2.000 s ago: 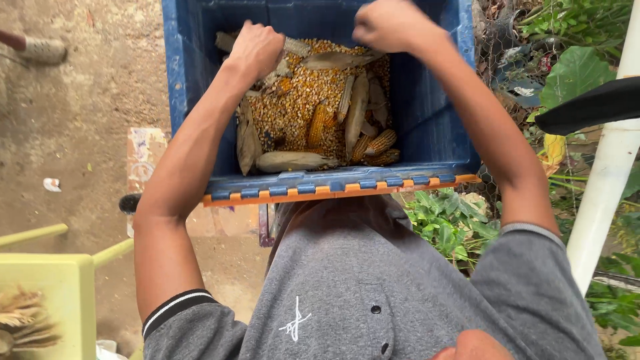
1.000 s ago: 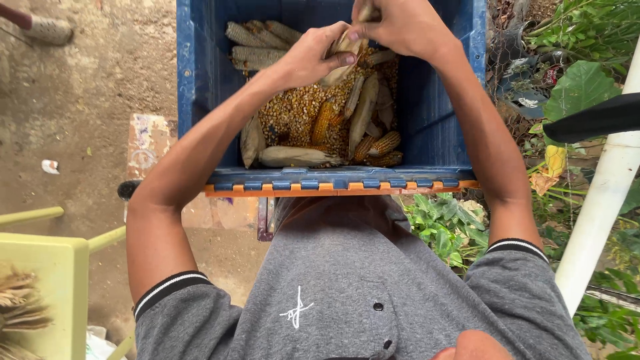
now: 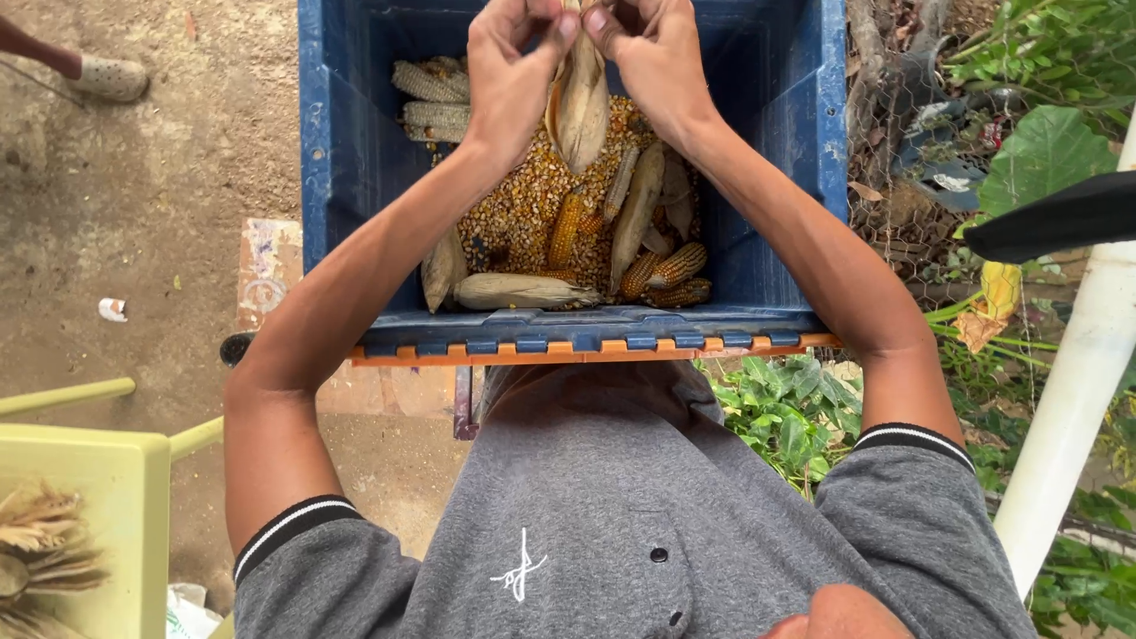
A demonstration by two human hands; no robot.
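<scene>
Both my left hand (image 3: pixel 515 75) and my right hand (image 3: pixel 655 67) pinch the upper end of a dry husked corn ear (image 3: pixel 581 111) with thumbs and fingers, near the top edge of the view. The ear hangs over a blue plastic crate (image 3: pixel 772 177). Loose corn kernels (image 3: pixel 524 209) cover much of the crate's floor. A bare yellow cob (image 3: pixel 565 231) lies on them, with husked ears (image 3: pixel 524 291) along the near wall and another husked ear (image 3: pixel 637 209) to its right. Several orange-yellow ears (image 3: pixel 679 266) lie in the near right corner. Pale stripped cobs (image 3: pixel 437 122) rest at the left.
A yellow plastic stool or table (image 3: pixel 133 497) with dry husks (image 3: pixel 44 550) stands at lower left. Along the right are a white pipe (image 3: pixel 1078 390), a black object (image 3: pixel 1056 217), wire mesh and plants. Another person's foot in a shoe (image 3: pixel 111 77) shows at upper left.
Two seconds ago my hands were apart over the crate. One second ago they were together on a husked piece; now they hold the husked ear upright between them, and its body hangs in plain sight.
</scene>
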